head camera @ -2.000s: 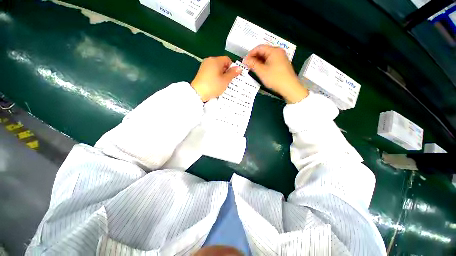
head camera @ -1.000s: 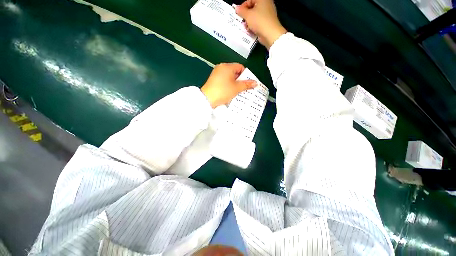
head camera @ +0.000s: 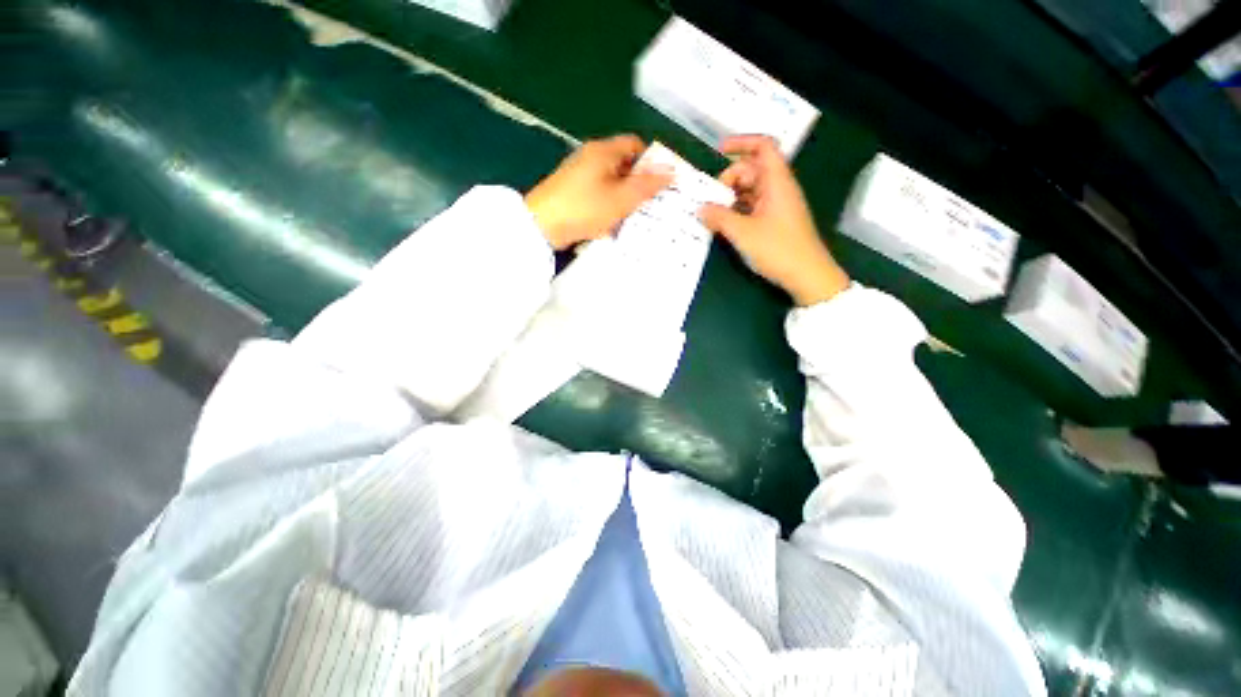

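A white label strip (head camera: 660,252) with rows of short black print hangs limp over the green bench toward my body. My left hand (head camera: 596,191) pinches its upper left edge between thumb and fingers. My right hand (head camera: 765,211) is at the strip's upper right corner, fingers bent and thumb near the edge. Whether it grips the strip or a label is too blurred to tell. A white carton (head camera: 725,89) lies on the belt just beyond my right fingertips. Another white carton (head camera: 930,229) lies to the right of my right hand.
The dark green conveyor belt (head camera: 585,68) runs beyond the worn pale bench edge. More cartons (head camera: 1078,327) lie farther right, and one is cut off at the top. The glossy green bench (head camera: 313,150) is nearest me. Yellow-and-black floor tape (head camera: 102,302) shows at left. Dark framework stands beyond.
My right hand has come back from the carton at the top to the strip's upper corner. The cartons have shifted in view. My left hand still holds the strip.
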